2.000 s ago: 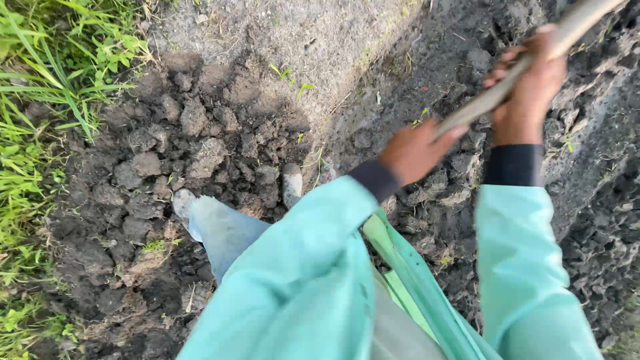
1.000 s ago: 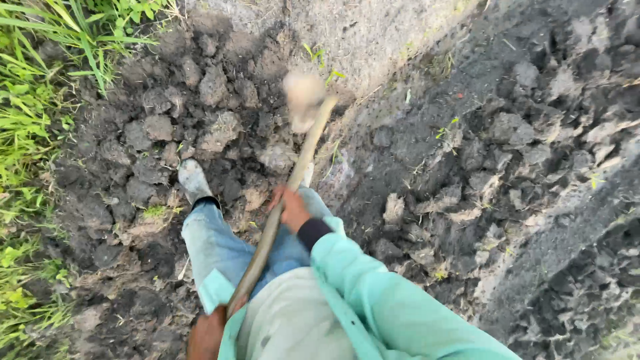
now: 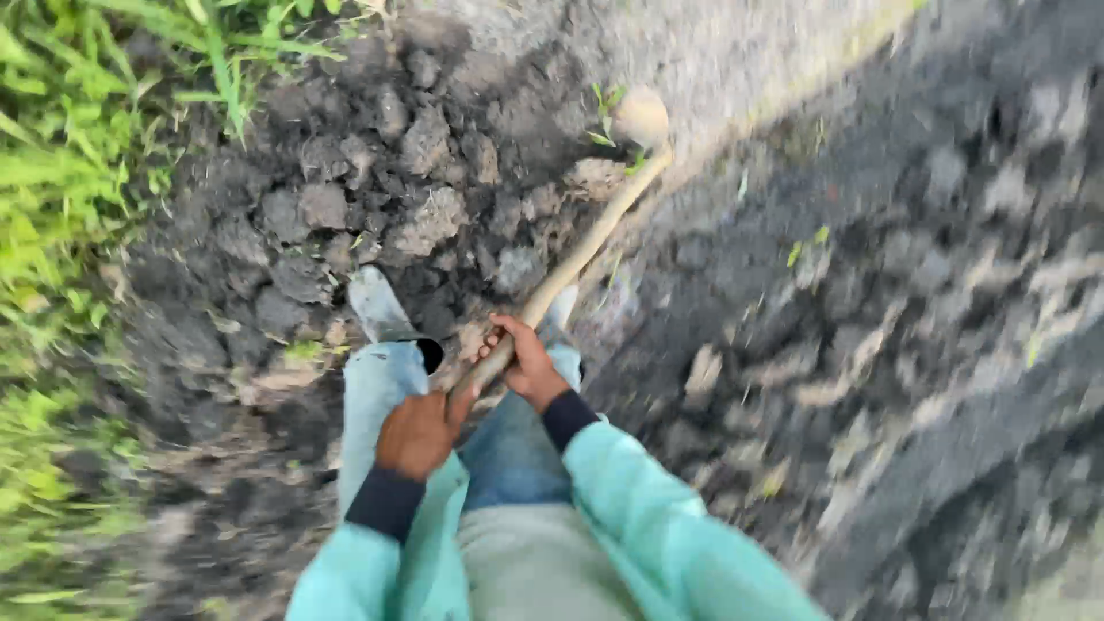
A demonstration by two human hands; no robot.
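A long wooden handle (image 3: 595,237) slants from between my hands up and right to a blurred, soil-coloured tool head (image 3: 642,116), probably a hoe's, at the edge of the pale ground. My left hand (image 3: 420,433) grips the handle near its lower end. Farther up the shaft, my right hand (image 3: 524,358) is closed around it, beside my right knee. Whether the blade touches the soil cannot be told.
Dark broken clods (image 3: 302,216) lie around my boots (image 3: 375,297). Green grass (image 3: 69,216) grows along the left side. Pale, smoother ground (image 3: 742,52) is at the top, and rough dark soil (image 3: 862,345) spreads to the right.
The handle, raised at the upper right two seconds ago, has swung down in front of my legs. Since one second ago both hands have come closer together on it.
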